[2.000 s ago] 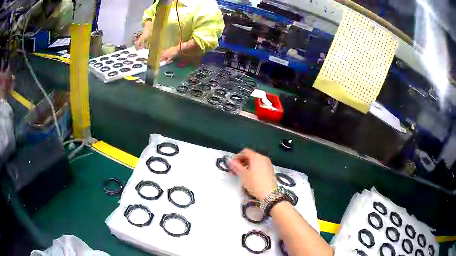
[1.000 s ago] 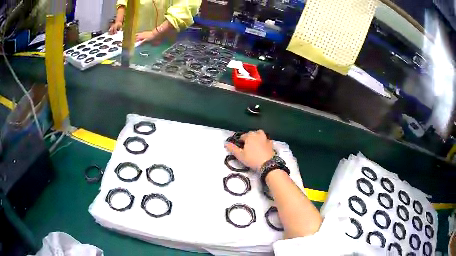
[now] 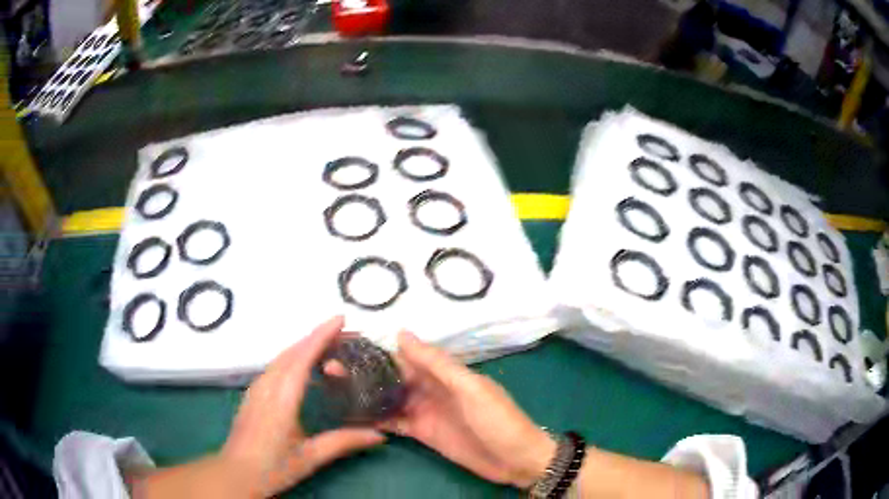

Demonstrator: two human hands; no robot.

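A dark, ribbed stack of rings [image 3: 367, 382] is between my two hands, below the front edge of the left white tray stack [image 3: 268, 244]. My left hand [image 3: 283, 419] is curved around its left side, fingers above and thumb below. My right hand [image 3: 473, 414], with a dark beaded bracelet at the wrist, holds its right side. The hands and stack are slightly blurred. Several single black rings lie on the left tray stack in a left group and a right group, with a bare white gap between them.
The right tray stack [image 3: 721, 322] sits at an angle with fuller rows of rings. Yellow tape [image 3: 539, 207] runs behind the trays. Beyond it are a small dark part [image 3: 357, 64], a red bin [image 3: 361, 16] and another tray of rings [image 3: 83, 68].
My right hand has come from the left tray's far right side down to its front edge. My left hand has come into view, and both hold the ring stack. The view has tilted down and right.
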